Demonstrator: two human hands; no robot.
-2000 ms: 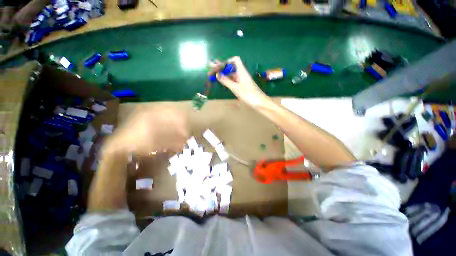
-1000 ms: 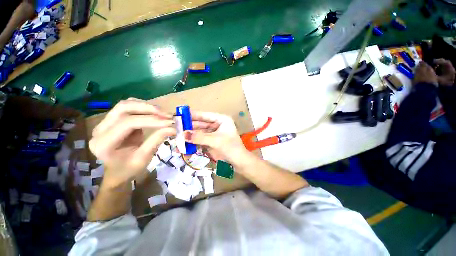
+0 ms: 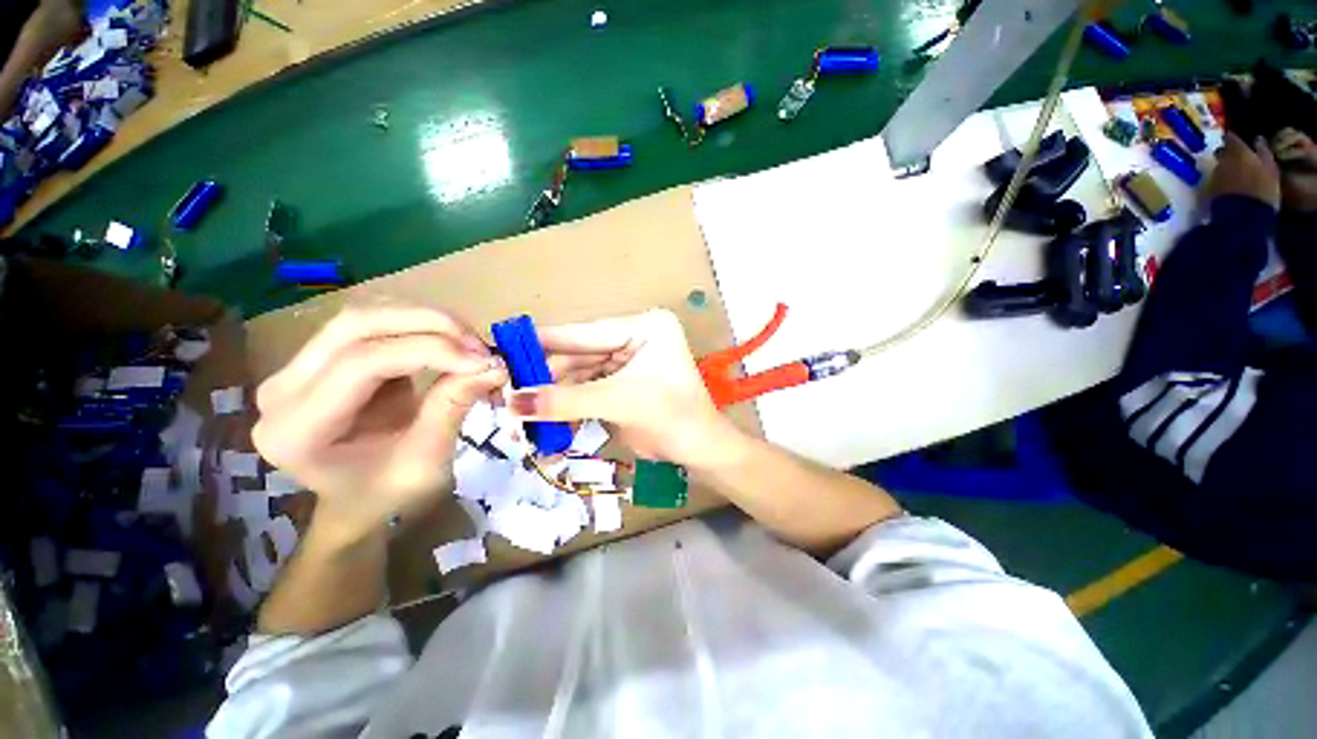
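A blue battery pack [image 3: 529,378] is held above the white paper pieces. My right hand [image 3: 628,387] grips it from the right, thumb across its lower part. My left hand [image 3: 379,400] touches the pack's upper left edge with thumb and fingertips pinched together; whether a thin piece is between them cannot be told. A green circuit board [image 3: 660,484] hangs by thin wires at the lower right of the pack. The loose pile of white pieces [image 3: 509,498] lies on the cardboard mat [image 3: 614,260], partly hidden by my hands.
A carton [image 3: 109,296] of blue packs is at left. An orange tool [image 3: 758,383] with a hose lies right of my right hand. Black curved parts [image 3: 1072,282] lie on the white board [image 3: 809,274]. Packs lie on the green belt [image 3: 347,145]. A grey post [image 3: 961,87] and another person's sleeve [image 3: 1206,311] are at right.
Over two seconds, the pack came from above the belt to over the paper pile, between both hands. A white strip seen along the pack's left side one second ago no longer shows.
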